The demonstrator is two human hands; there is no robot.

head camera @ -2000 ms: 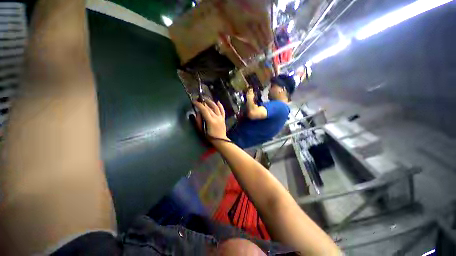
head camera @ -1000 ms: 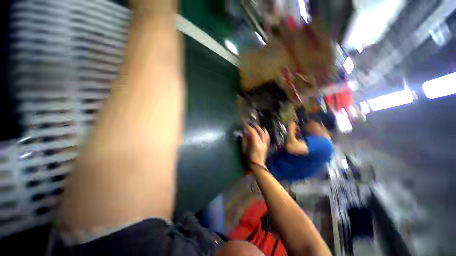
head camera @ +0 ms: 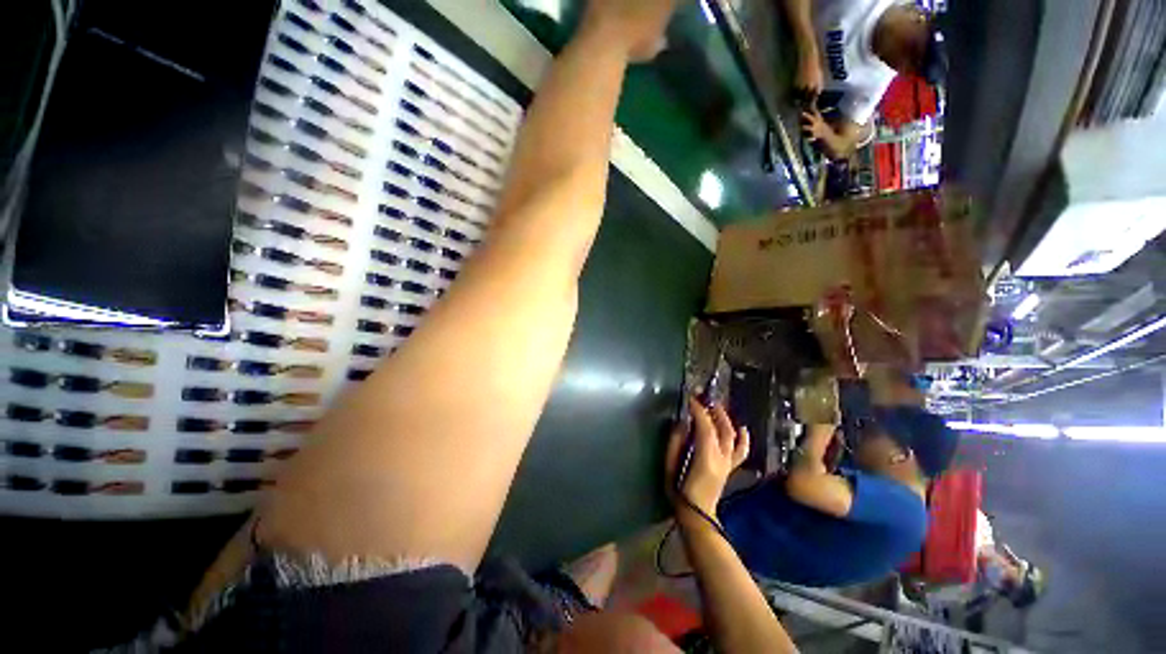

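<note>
My left arm crosses the picture and reaches over the pale rail to the green conveyor (head camera: pixel 697 121). My left hand (head camera: pixel 636 26) is small and cut by the top edge; its fingers and anything in them are hidden. My right hand (head camera: pixel 710 454) is closed around a thin black soldering iron (head camera: pixel 688 457), whose cord loops below the wrist. The hand is beside the brown pad (head camera: pixel 699 358) with silvery bits. A white tray (head camera: pixel 384 166) holds rows of small dark parts with copper-coloured ends. A flat black slab (head camera: pixel 134 166) lies on the tray.
The dark green bench top (head camera: pixel 614 345) lies between tray and pad. A large carton (head camera: pixel 831 262) stands beyond the pad, near dark equipment (head camera: pixel 754 415). A person in blue (head camera: pixel 831 517) sits close to my right hand. Another person in white (head camera: pixel 859 58) is across the conveyor.
The view has swung left, bringing the tray and black slab into sight. My left hand now shows over the conveyor. My right hand stays by the pad with the iron.
</note>
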